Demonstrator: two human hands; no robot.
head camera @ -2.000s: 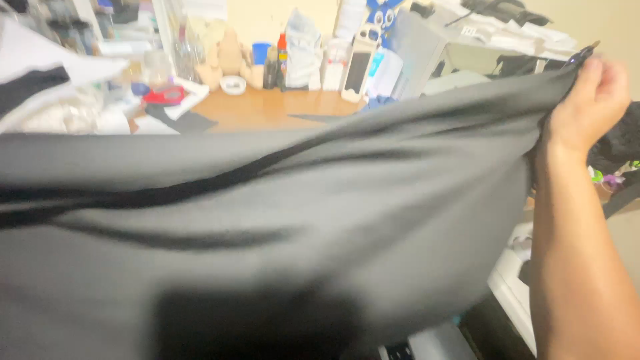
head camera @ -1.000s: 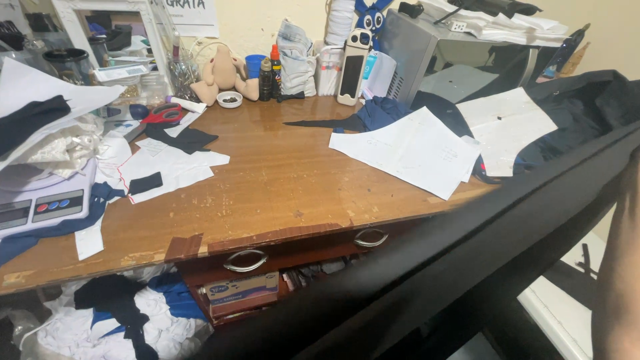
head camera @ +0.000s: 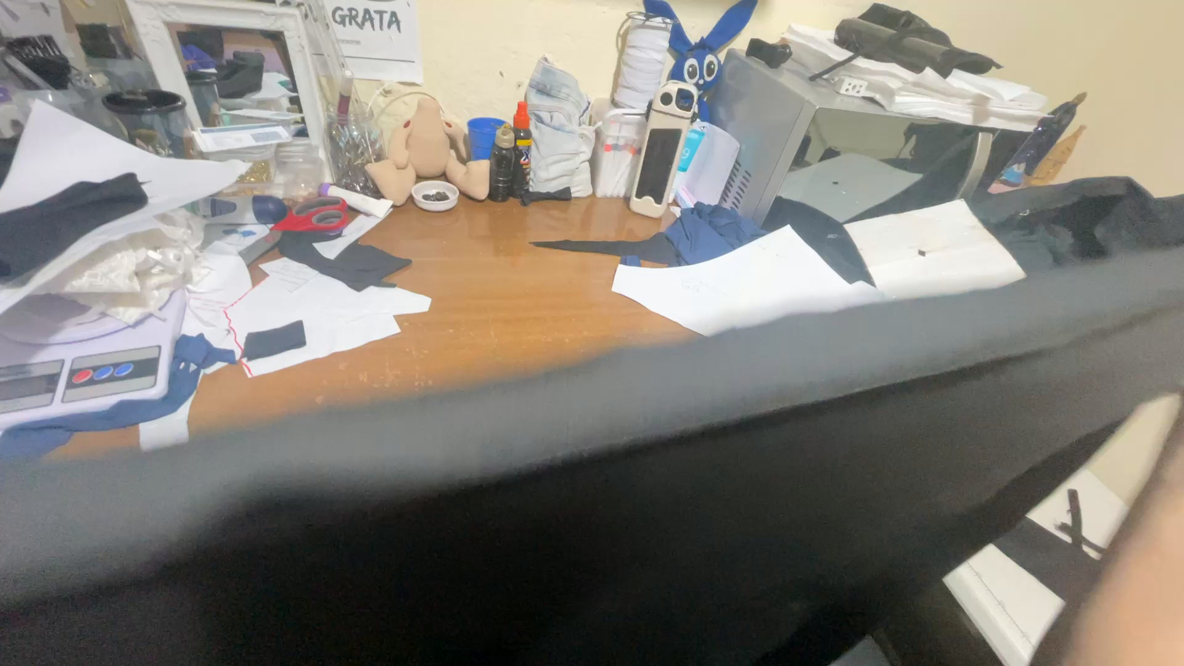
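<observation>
A large black fabric sheet stretches blurred across the lower view, from the left edge up to the right edge, in front of a wooden table. Part of a forearm shows at the lower right edge; the right hand itself is out of the frame. My left hand is not in view either. Beyond the fabric, white paper patterns lie on the table's right half beside dark blue cloth. More white paper pieces and black cloth scraps lie on its left half.
Red-handled scissors and a kitchen scale are at the left. A beige stuffed figure, bottles, and a phone-shaped holder stand along the wall. A microwave oven stands at the back right with white material on top.
The black fabric, low at the right one second ago, now spans the whole view and covers the table's front edge and drawers. My right hand, seen gripping its corner two seconds ago, has left the frame.
</observation>
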